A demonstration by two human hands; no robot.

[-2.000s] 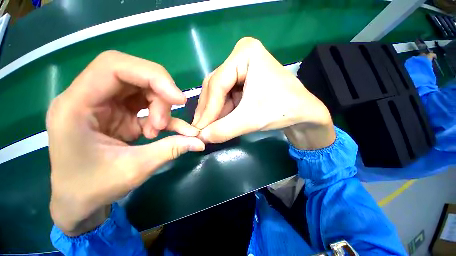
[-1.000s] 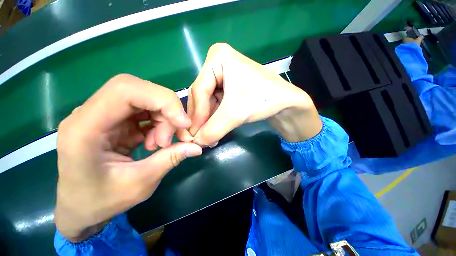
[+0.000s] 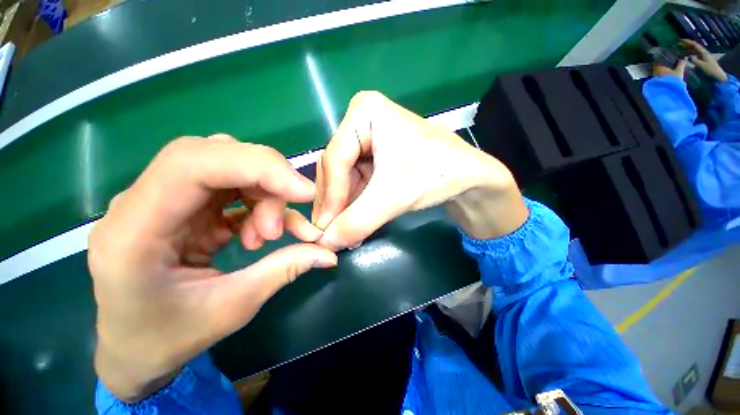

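My left hand (image 3: 191,251) and my right hand (image 3: 406,174) are bare and meet fingertip to fingertip above the glossy dark green bench (image 3: 381,284). The thumbs and forefingers of both hands are pinched together at one spot. Whatever may be between the fingertips is too small or hidden to tell. The other fingers of my left hand are curled with gaps between them. The other fingers of my right hand are folded in behind its thumb.
Black foam insert stacks (image 3: 568,121) with long slots stand right of my right hand. A green conveyor belt (image 3: 219,105) between white guide rails (image 3: 187,38) runs beyond my hands. At the right, another person's blue sleeves (image 3: 690,146) and hands show near dark items. A carton (image 3: 726,373) is at lower right.
My hands stay pinched together, shifted slightly lower in the picture. The other person's second hand has come into view at the upper right.
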